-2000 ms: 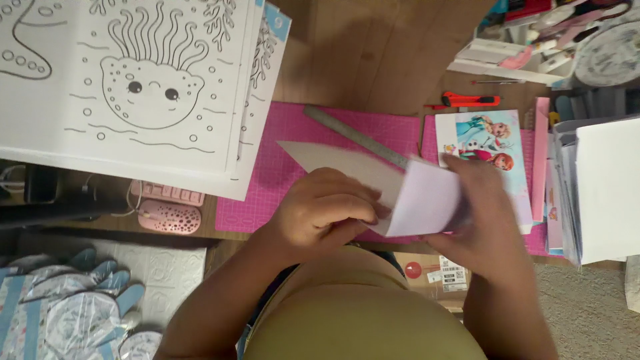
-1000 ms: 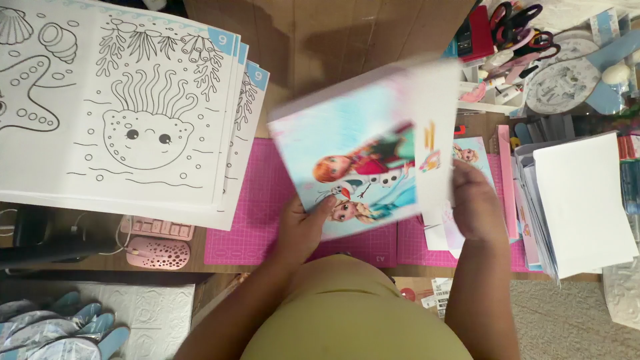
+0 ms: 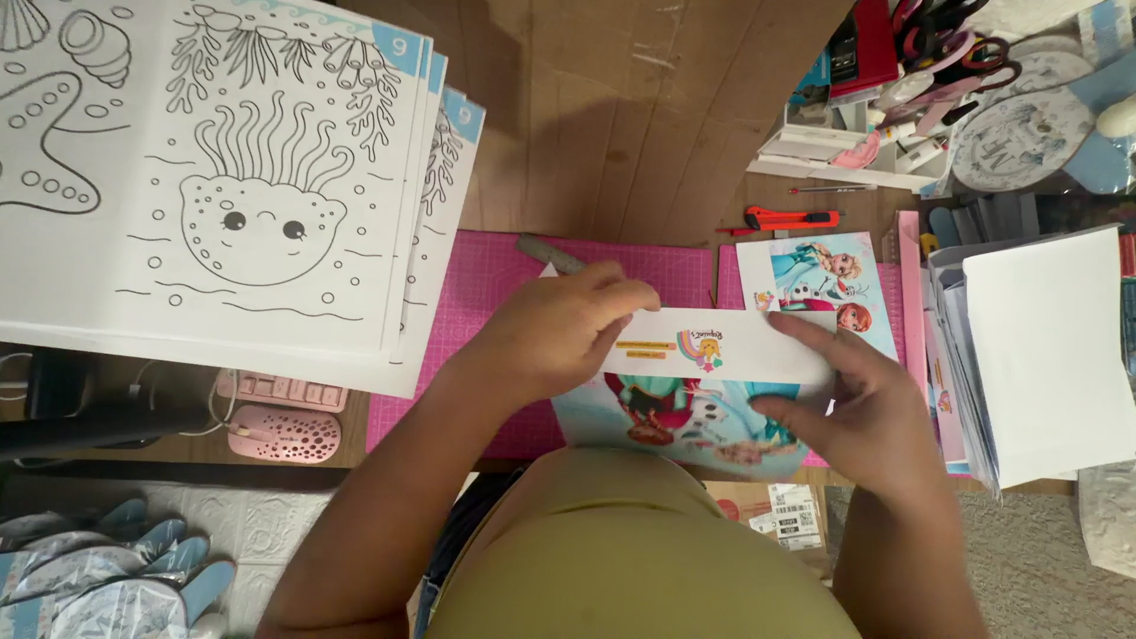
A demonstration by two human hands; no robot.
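Note:
Both hands hold a printed paper sheet (image 3: pixel 701 417) with cartoon figures and a white strip bearing a small logo, over the pink cutting mat (image 3: pixel 657 262). My left hand (image 3: pixel 564 328) has its fingers bent on the sheet's upper left corner. At its right end, my right hand (image 3: pixel 843 399) has fingers on the upper edge and the thumb lower down; that part is blurred. A second printed sheet (image 3: pixel 821 266) lies just beyond my right hand. Above my left hand, a metal ruler (image 3: pixel 546 253) is partly covered by a white paper point.
Colouring pages (image 3: pixel 266 231) are stacked at left, near a pink mouse (image 3: pixel 284 433) and keyboard (image 3: pixel 288 390). An orange utility knife (image 3: pixel 790 218) and pen (image 3: pixel 832 188) lie beyond the mat. At right stand a paper stack (image 3: pixel 1047 355) and a white organizer (image 3: pixel 808 146) with scissors.
The printed sheet, raised and tilted one second ago, is now lower and turned, its white strip along the far side. My left hand has moved from its near edge to its upper left corner.

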